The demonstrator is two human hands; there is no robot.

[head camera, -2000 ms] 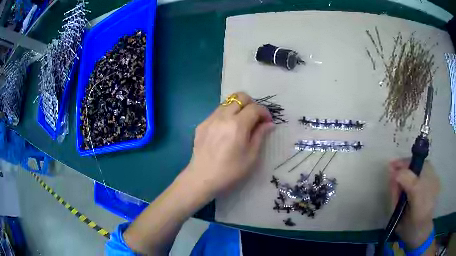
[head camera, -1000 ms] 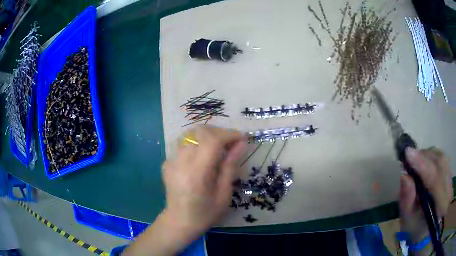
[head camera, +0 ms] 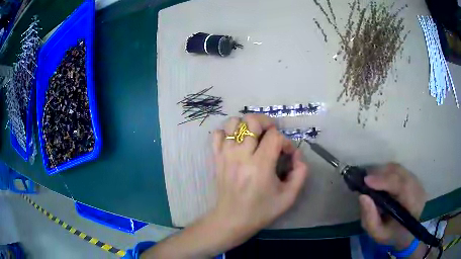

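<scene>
My right hand (head camera: 394, 205) holds the black soldering iron (head camera: 361, 183), its tip at the lower row of components (head camera: 306, 133), near the row's right part. My left hand (head camera: 258, 174) is over the left part of that row, fingers bent together; whether it pinches a wire cannot be made out. It hides most of the heap of small components below. The upper component row (head camera: 283, 110) lies just above my left hand. Loose black wires (head camera: 202, 106) lie to the left of the rows.
A black wire bundle (head camera: 208, 44) lies at the top of the cardboard sheet (head camera: 283, 76). Brown-gold leads (head camera: 371, 55) and white wires (head camera: 439, 66) lie to the right. A blue tray (head camera: 94, 121) of small parts and a pile of silver strips (head camera: 21, 96) stand at the left.
My right hand has brought the iron from near the brown-gold leads down and left to the lower row. My left hand has moved right, over the row and the component heap.
</scene>
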